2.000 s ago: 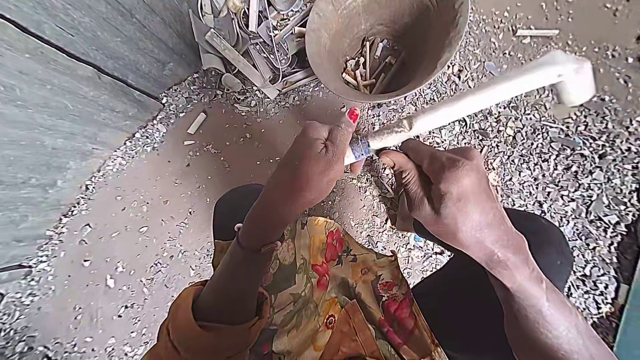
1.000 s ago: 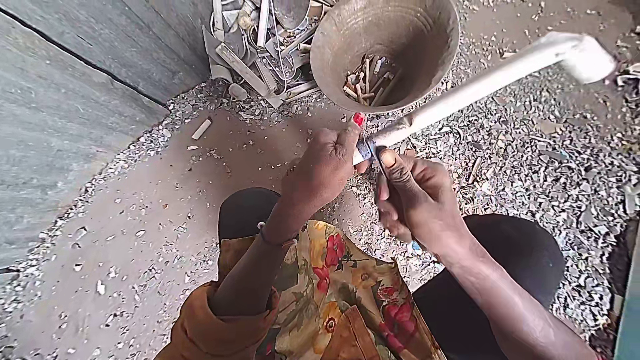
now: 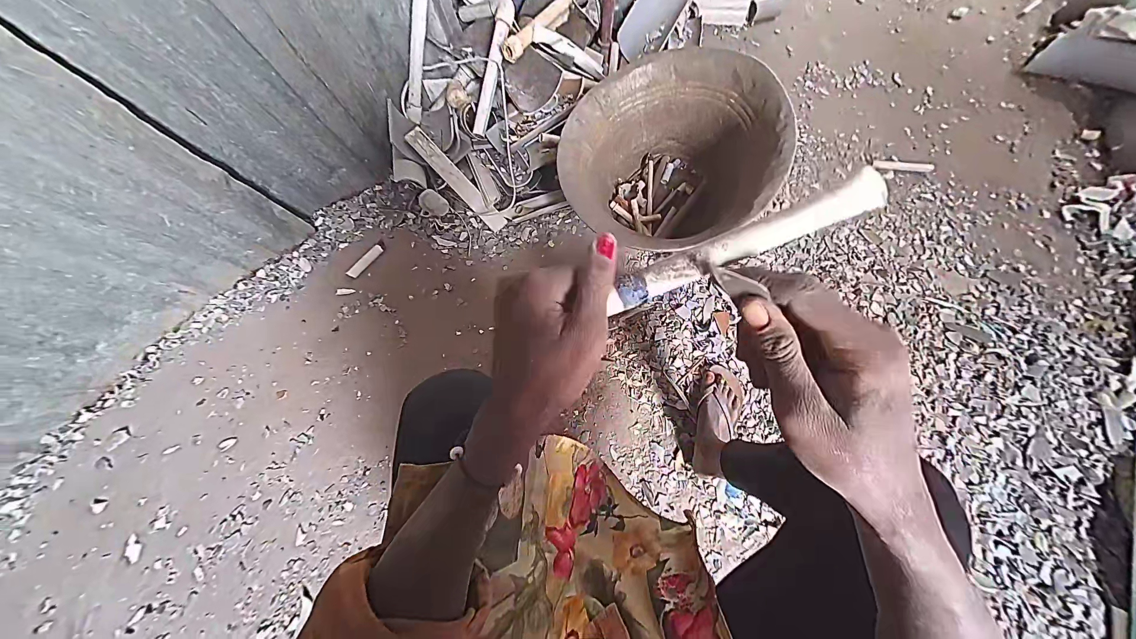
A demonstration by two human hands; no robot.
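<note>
My left hand (image 3: pixel 555 333) is closed around the lower end of a white plastic pipe (image 3: pixel 790 222), thumb up with a red nail. The pipe slants up to the right, past the rim of a round metal bowl (image 3: pixel 745 169). A bluish patch shows on the pipe beside my left fist. Just right of it, my right hand (image 3: pixel 821 364) pinches a small flat blade-like piece (image 3: pixel 738 284) between thumb and fingers, its tip against the pipe's underside. Short stick-like pieces (image 3: pixel 652 200) lie in the bottom of the bowl.
Scrap pipes and plastic pieces (image 3: pixel 493 98) are heaped behind the bowl, by a grey wall panel (image 3: pixel 195 115). Small chips (image 3: pixel 1003 373) cover much of the ground. A short white piece (image 3: pixel 365 261) lies at left. My bare foot (image 3: pixel 717 413) is below the hands.
The pipe's far end has swung, and its bent elbow no longer shows. My right hand has moved slightly away from my left, along the pipe, with the flat piece. My left hand still grips the lower end.
</note>
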